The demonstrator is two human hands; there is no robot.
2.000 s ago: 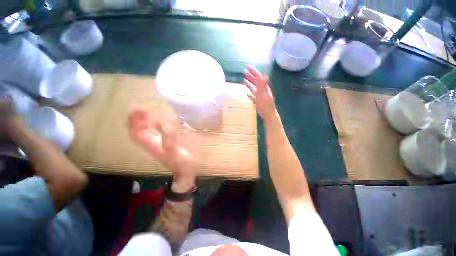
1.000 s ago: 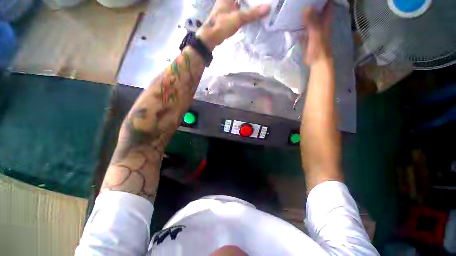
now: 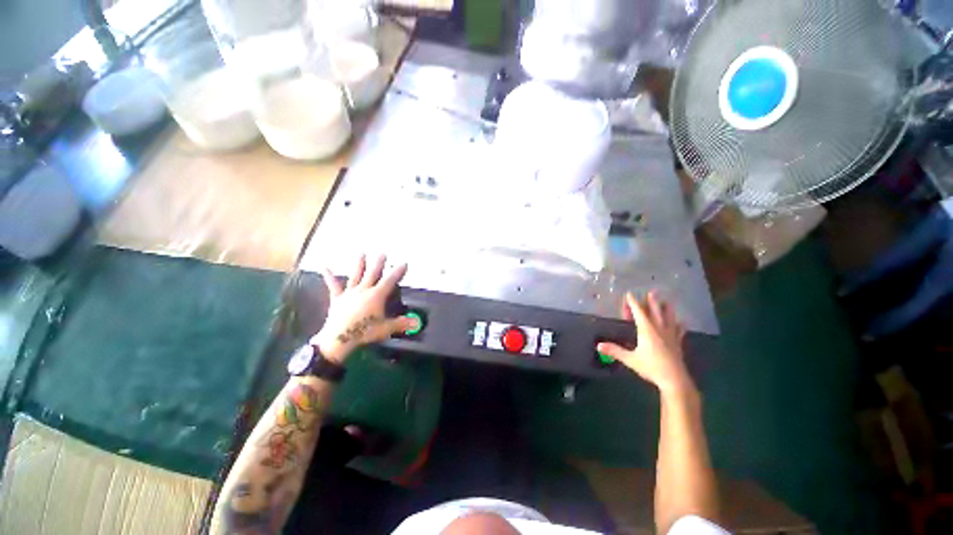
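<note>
My left hand (image 3: 364, 313) is at the left end of the machine's dark front panel, its thumb on a green button (image 3: 414, 323). My right hand (image 3: 655, 345) is at the right end, its thumb on the other green button (image 3: 606, 352). Both hands hold nothing and their fingers are spread. A white plastic bowl (image 3: 552, 136) stands on the grey metal plate, with crumpled translucent film (image 3: 570, 235) around and below it. A shiny, see-through mass is just behind the bowl; its exact form is unclear in the glare.
A red button (image 3: 514, 340) is in the middle of the panel. A large fan (image 3: 799, 99) with a blue centre is at the right. Several white bowls with clear parts, such as one (image 3: 303, 117), stand on cardboard (image 3: 209, 204) at the back left.
Both hands have let go of the white piece over the plate and moved back toward me onto the green buttons. The view has shifted, so more of the plate and fan shows.
</note>
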